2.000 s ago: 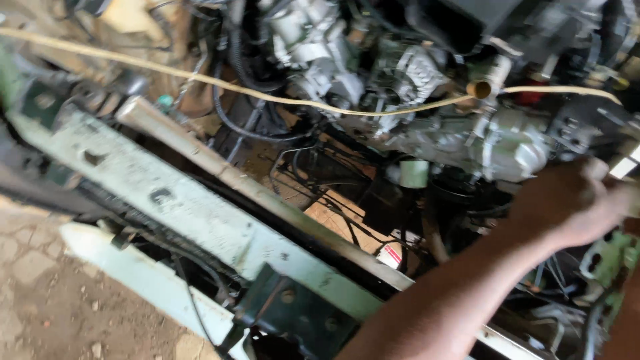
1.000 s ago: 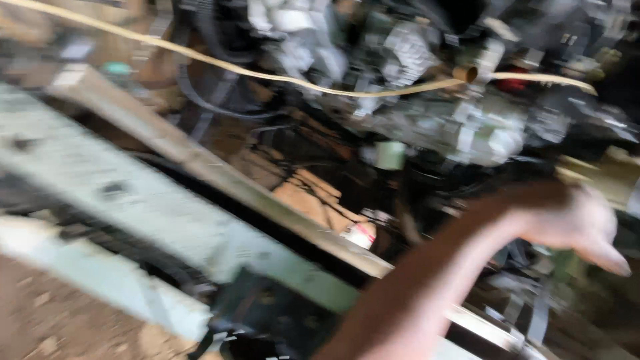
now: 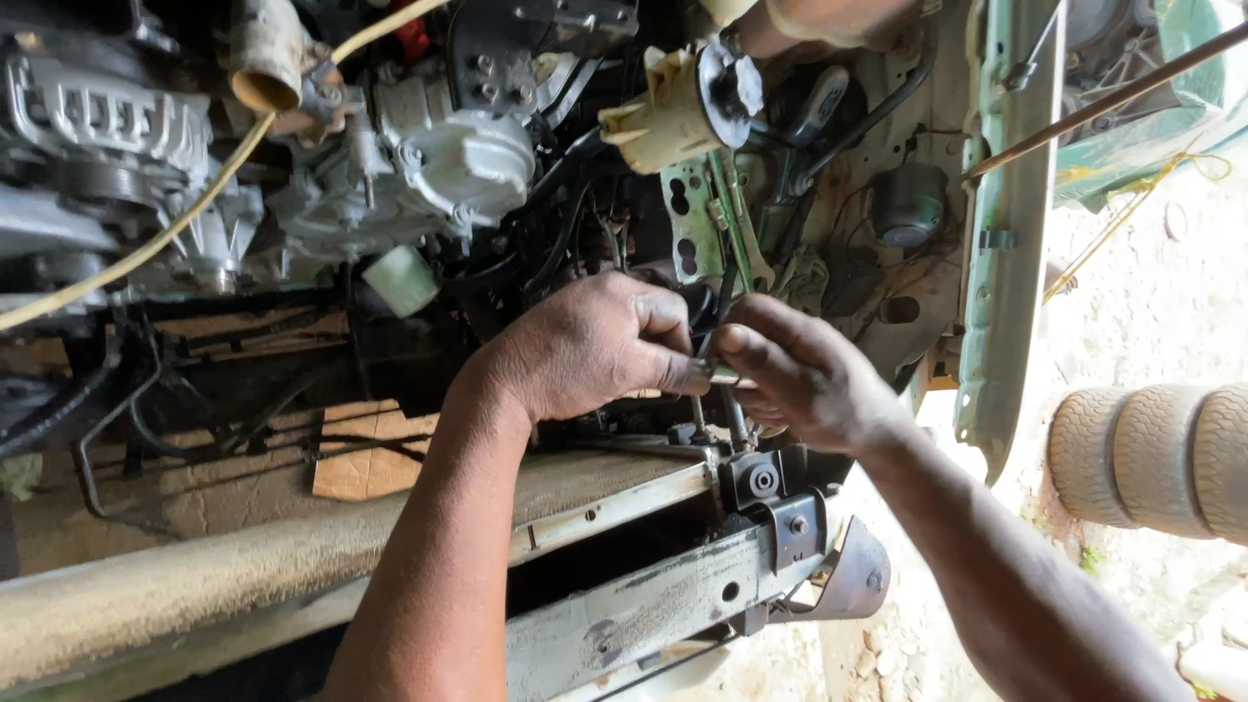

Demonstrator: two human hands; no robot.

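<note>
My left hand point(image 3: 604, 346) and my right hand point(image 3: 804, 375) meet in an engine bay, above the corner of a radiator point(image 3: 624, 483). Between their fingertips they pinch a small metal piece point(image 3: 721, 374), partly covered by the fingers; its exact kind cannot be told. A dark hose or rod passes just behind the fingers. Right above the hands stands a green perforated metal bracket point(image 3: 685, 219). A yellowed plastic reservoir point(image 3: 673, 107) with a dark cap sits higher up. Below the hands is a black rubber mount point(image 3: 762, 478) on the frame.
The engine with its alternator point(image 3: 117, 136) fills the upper left, crossed by a pale cord point(image 3: 210, 190). A light green crossmember point(image 3: 673, 604) runs along the bottom. A body panel edge point(image 3: 999, 244) and a thin rod point(image 3: 1111, 102) stand at right. Several tyres point(image 3: 1150, 458) lie beyond.
The view has swung far to the right. Both hands are now together on a small metal piece; one second ago only one arm showed plainly, its hand near the right side.
</note>
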